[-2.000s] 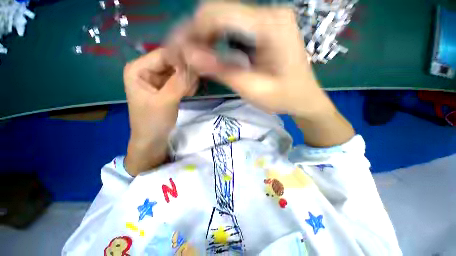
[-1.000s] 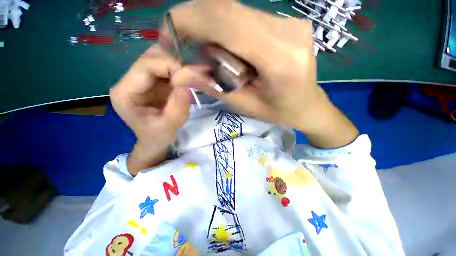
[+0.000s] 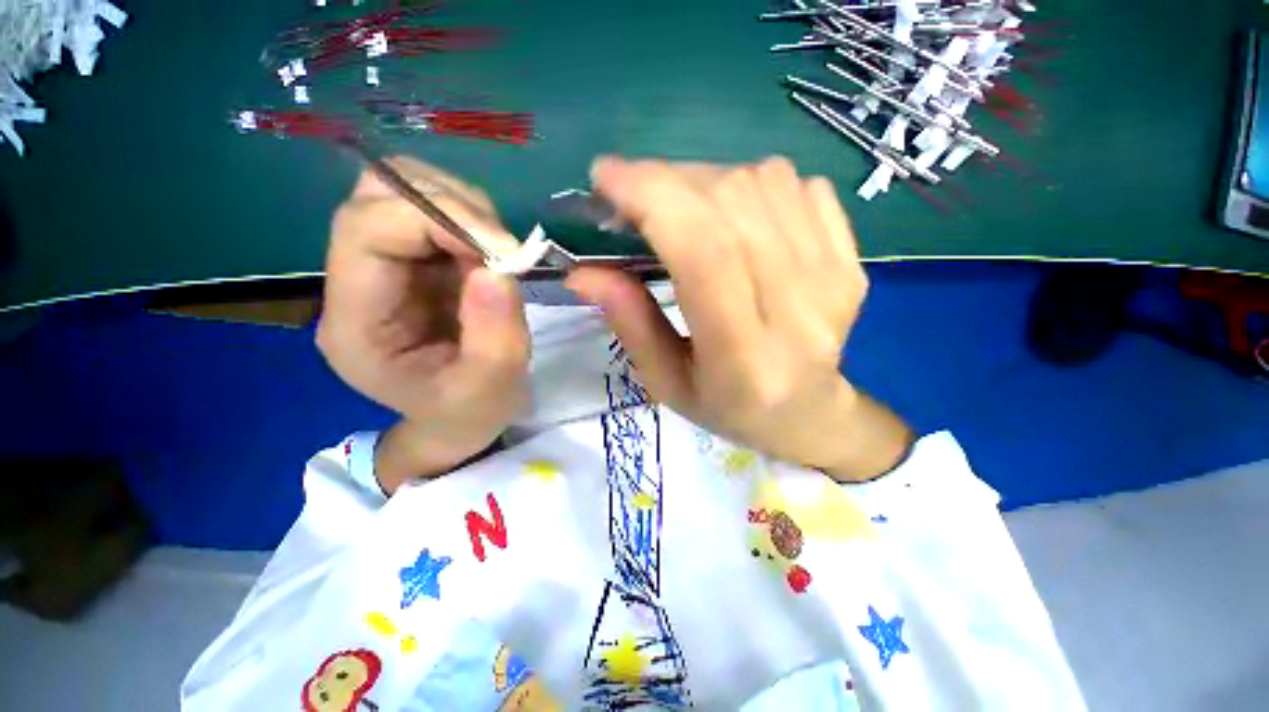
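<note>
My left hand (image 3: 418,299) pinches a thin grey rod (image 3: 425,206) with a white strip (image 3: 521,252) at its lower end, in front of my chest near the table's edge. My right hand (image 3: 752,299) is right of it, thumb and fingers around a small dark and shiny silver tool (image 3: 585,209), blurred and partly hidden. The tool's thin silver part lies close to the white strip; I cannot tell if they touch.
Bundles of red leads (image 3: 473,123) with small white ends lie at back left. A heap of white strips (image 3: 49,49) is at the far left. Assembled pieces (image 3: 912,91) lie crossed at back right. A scale (image 3: 1247,153) is cut off at the right edge. The green table (image 3: 209,209) has a curved front edge.
My right hand has moved lower and unfolded, showing the back of its fingers. The rod and white strip in my left hand now show clearly.
</note>
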